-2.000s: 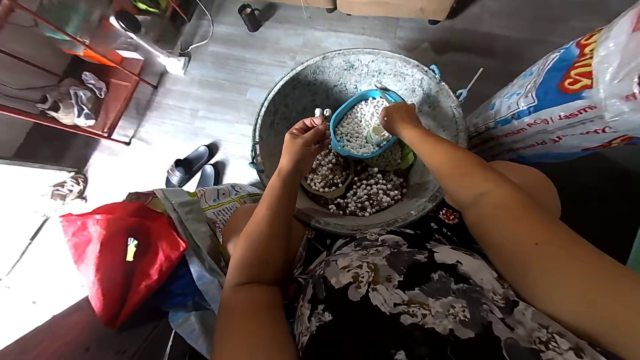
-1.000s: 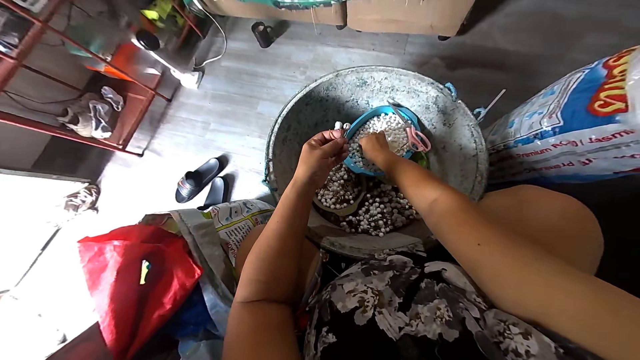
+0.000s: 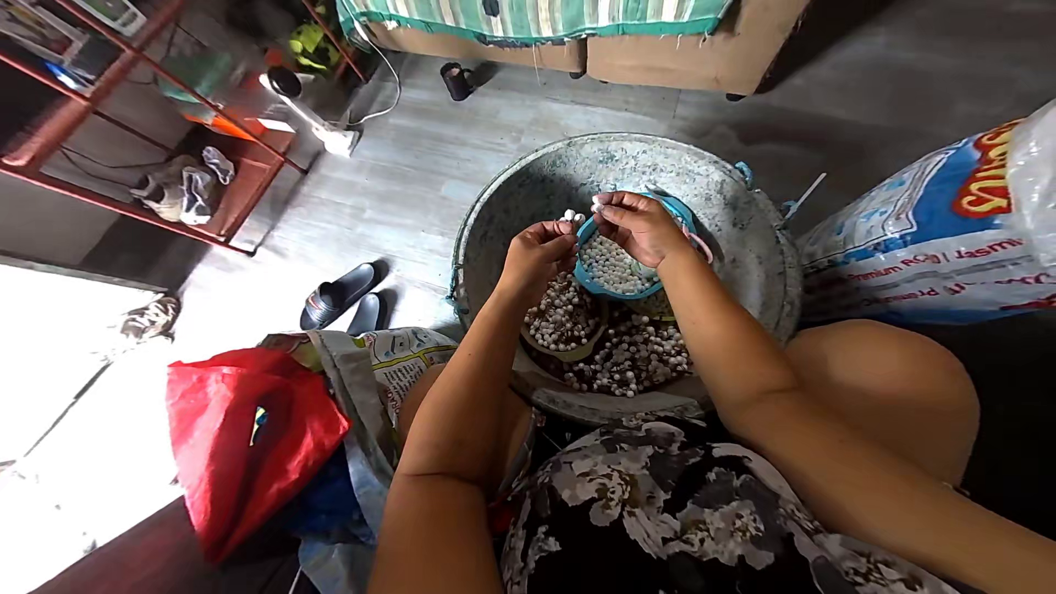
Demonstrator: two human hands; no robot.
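Note:
My left hand (image 3: 542, 252) pinches a small cluster of white balls (image 3: 572, 217) above the large grey tub (image 3: 487, 214). Just to its right, my right hand (image 3: 639, 227) holds a single white ball (image 3: 596, 206) between thumb and fingertips. Beneath both hands lies a blue plastic basket (image 3: 583, 276) filled with small white balls (image 3: 615, 266); a pink handle (image 3: 701, 246) shows at its right side, partly hidden by my right hand. A yellowish bowl (image 3: 577, 353) of darker-stemmed white balls stands below my left hand, with more loose clusters (image 3: 631, 355) beside it.
A printed plastic sack (image 3: 932, 223) stands right of the tub. A red bag (image 3: 256, 437) and a woven sack (image 3: 351, 379) are at the left. Slippers (image 3: 338, 297), a dark mug (image 3: 455, 81) and a metal shelf (image 3: 247, 181) are farther off, with a sofa (image 3: 668, 62) beyond.
My right hand has risen from the basket of white balls to beside my left hand. The left hand still holds a small cluster. The view has shifted.

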